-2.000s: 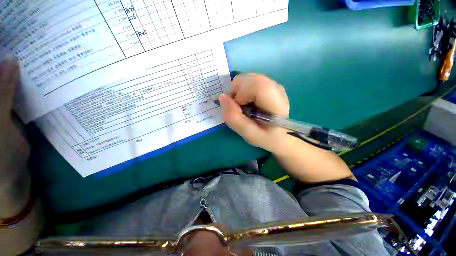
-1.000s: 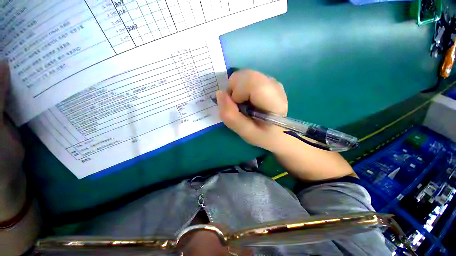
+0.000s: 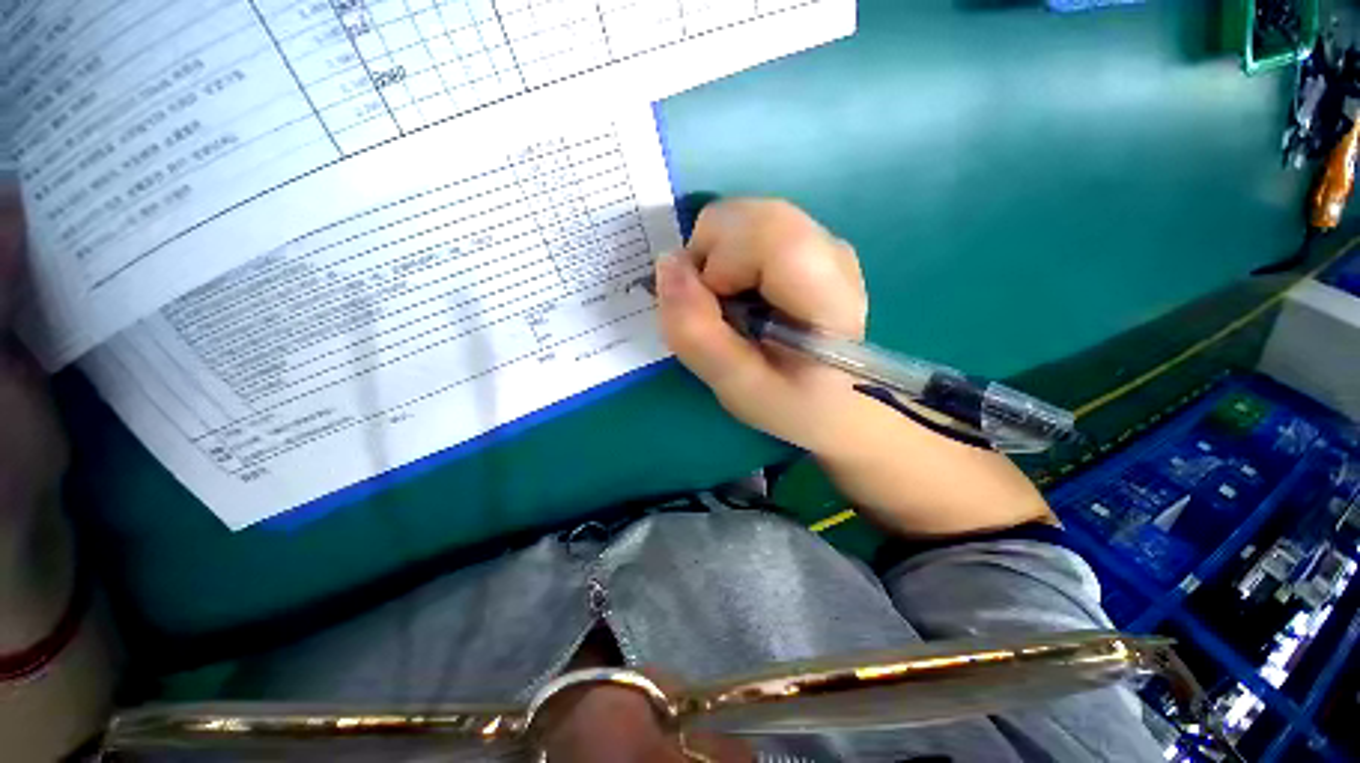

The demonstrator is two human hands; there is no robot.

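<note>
My right hand grips a clear-barrelled pen, its tip end at the right side of a dense printed form. A small dark mark shows on the form beside my fingertips. A ruled table form with handwritten marks in a narrow column overlaps the top of the printed form. A blue board edge shows beneath the papers. My left hand is at the far left, dark, blurred and cut off by the edge, beside the upper sheet's left edge. Whether its fingers hold the sheet cannot be told.
The papers lie over a green bench. A green basket with dark parts and an orange-handled tool are at the upper right. A blue bin with board-like parts is low at the right. Glasses cross the bottom of the view.
The papers have shifted slightly up and left in view. A dark written mark now shows by the pen hand, which stays at the form's right side. The blue tray at the top shows less.
</note>
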